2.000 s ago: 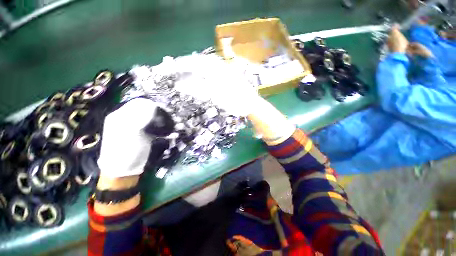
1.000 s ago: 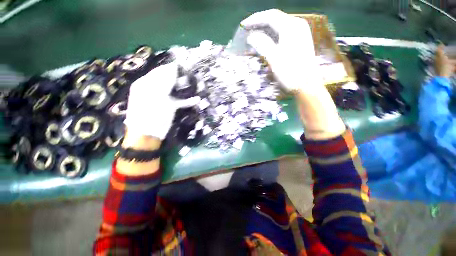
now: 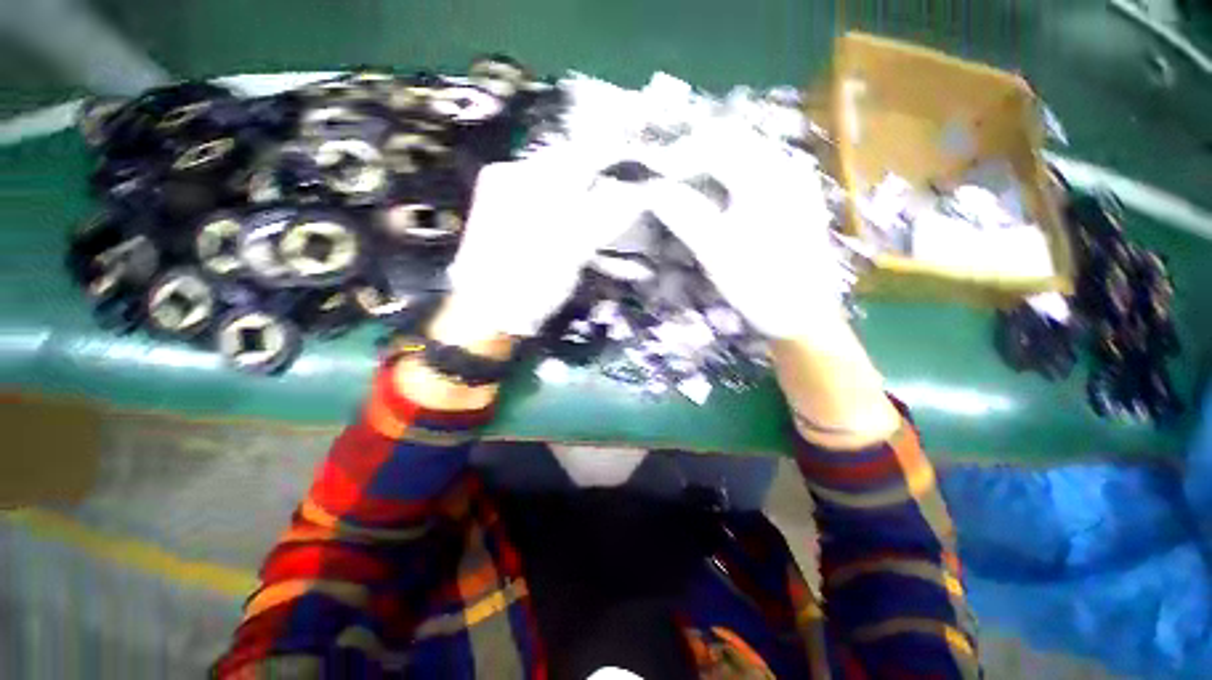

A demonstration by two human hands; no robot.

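My left hand [image 3: 525, 239], in a white glove, is over the heap of small silver-white square parts [image 3: 671, 339]. Its fingers are closed around a dark piece [image 3: 630, 171], which looks like a black housing and is mostly hidden by the gloves. My right hand [image 3: 771, 233], also gloved, meets it from the right, fingertips at or near the same piece. Glare and blur hide what the right fingers hold. A large heap of black round housings [image 3: 319, 249] with pale rings and square centres lies left of my hands.
An open cardboard box [image 3: 950, 282] with white pieces inside stands right of my hands. A smaller heap of black housings [image 3: 1130, 312] lies beyond it. The green bench edge [image 3: 293, 392] runs along the front. Blue clothing [image 3: 1083, 531] shows at lower right.
My right hand has come from beside the box, down and left, to meet my left hand. My left hand is now over the silver heap. The view has turned, shifting the neighbouring person mostly out.
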